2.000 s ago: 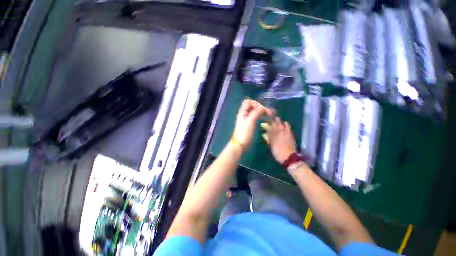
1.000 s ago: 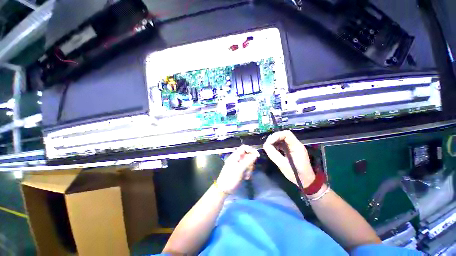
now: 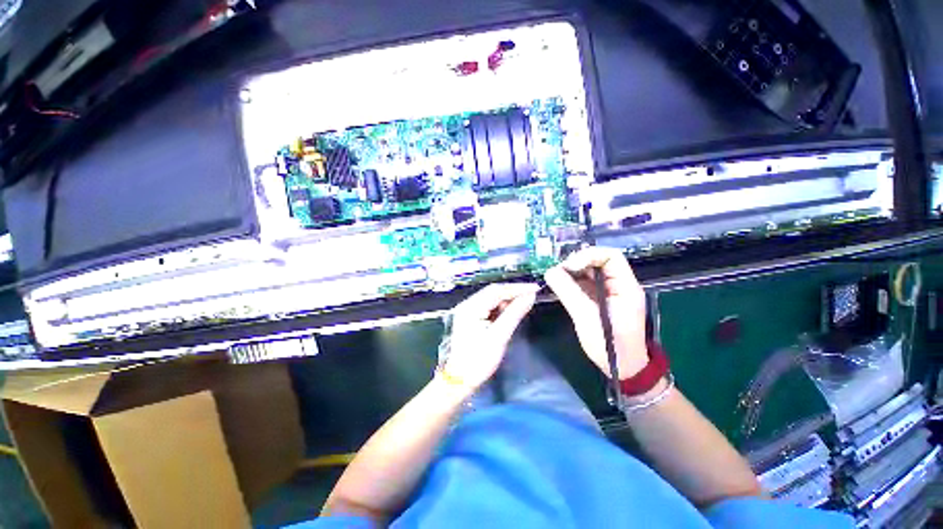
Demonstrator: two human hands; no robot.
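The television's back lies face down, with a green main board (image 3: 408, 170) and black heatsink (image 3: 498, 150) in a white metal recess. My left hand (image 3: 490, 329) is at the lower edge, fingertips pinched near my right hand's; any small part between them is too small to make out. My right hand (image 3: 608, 300) is just right of it, below the board's lower right corner, with thumb and fingers closed around a thin black cord (image 3: 610, 351). The cord hangs down over the hand to the wrist. The cord's upper end is unclear near the board.
Black plastic parts lie upper left (image 3: 78, 67) and upper right (image 3: 781, 62) on the television. An open cardboard carton (image 3: 165, 455) stands lower left. The green bench (image 3: 688, 372) at right holds metal strips (image 3: 889, 444), a clear bag (image 3: 853, 377), cables and a yellow ring (image 3: 906, 283).
The view has swung from the bench back to the television and moved closer to the board. Both hands have gone from the bench to the television's lower edge, fingertips now nearly together.
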